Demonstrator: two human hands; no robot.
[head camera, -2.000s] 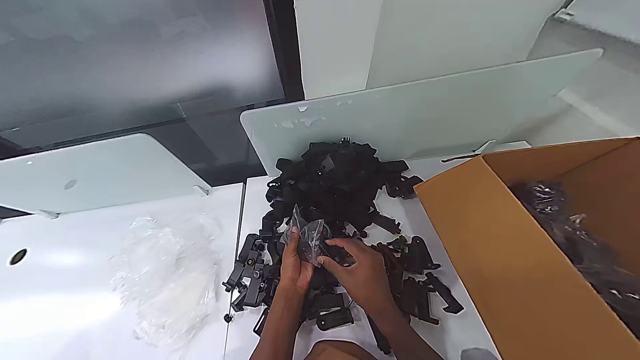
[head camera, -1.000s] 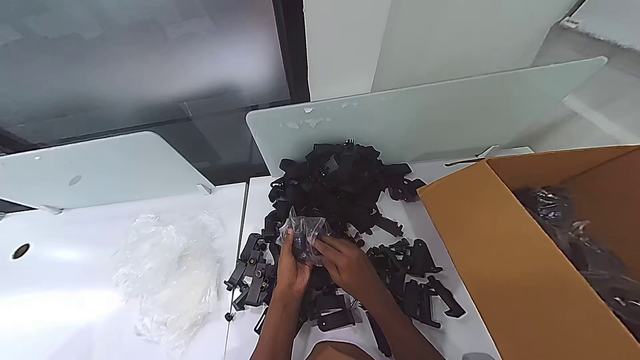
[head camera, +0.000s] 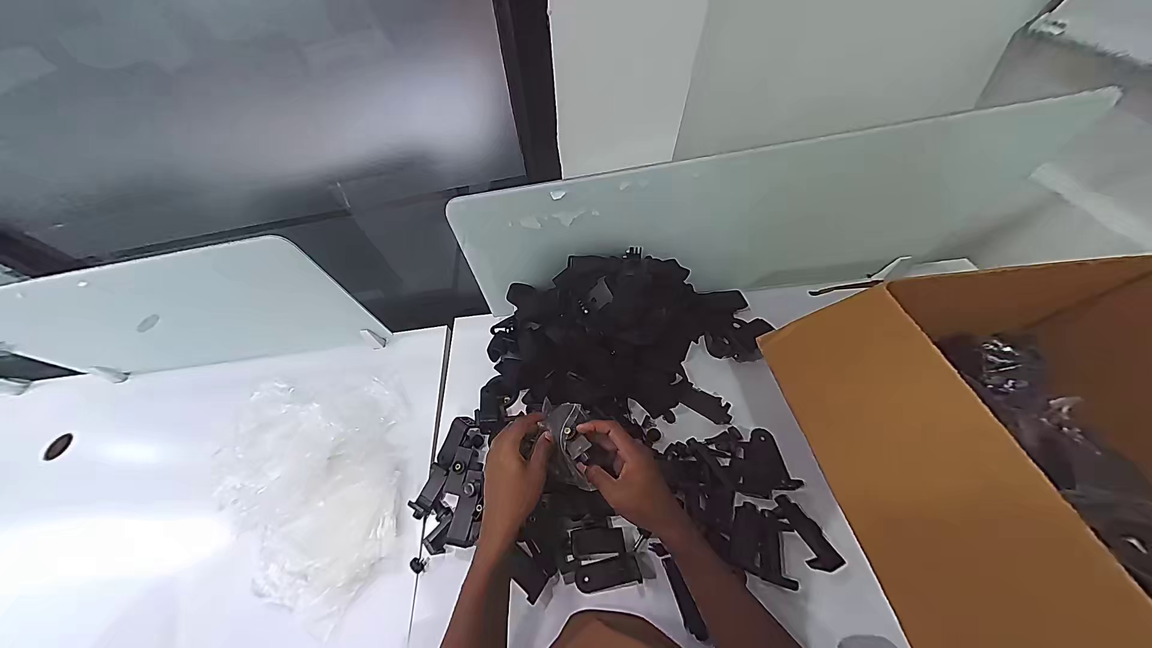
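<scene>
Between my two hands is a clear plastic bag (head camera: 565, 430) with small dark parts in it, one showing a brass-coloured spot. My left hand (head camera: 517, 468) grips the bag's left side with thumb and fingers. On its right side, the fingers of my right hand (head camera: 628, 472) pinch the bag near the dark part. Beyond the hands rises a heap of black parts (head camera: 630, 333). Black blocks with round knobs (head camera: 463, 481) lie left of my left hand, and flat black plastic pieces (head camera: 607, 572) lie nearer to me. More long black pieces (head camera: 808, 533) are spread to the right.
A large open cardboard box (head camera: 954, 468) stands at the right, with plastic-wrapped dark items (head camera: 1062, 423) inside. Crumpled clear plastic bags (head camera: 315, 495) are piled on the white table at the left. A frosted glass divider (head camera: 774, 211) runs behind the black heap; another (head camera: 189, 306) stands at the left.
The bag has stayed in my hands. My fingers have shifted on it, and my left hand is now more to the side of the bag, with the dark part showing between both hands.
</scene>
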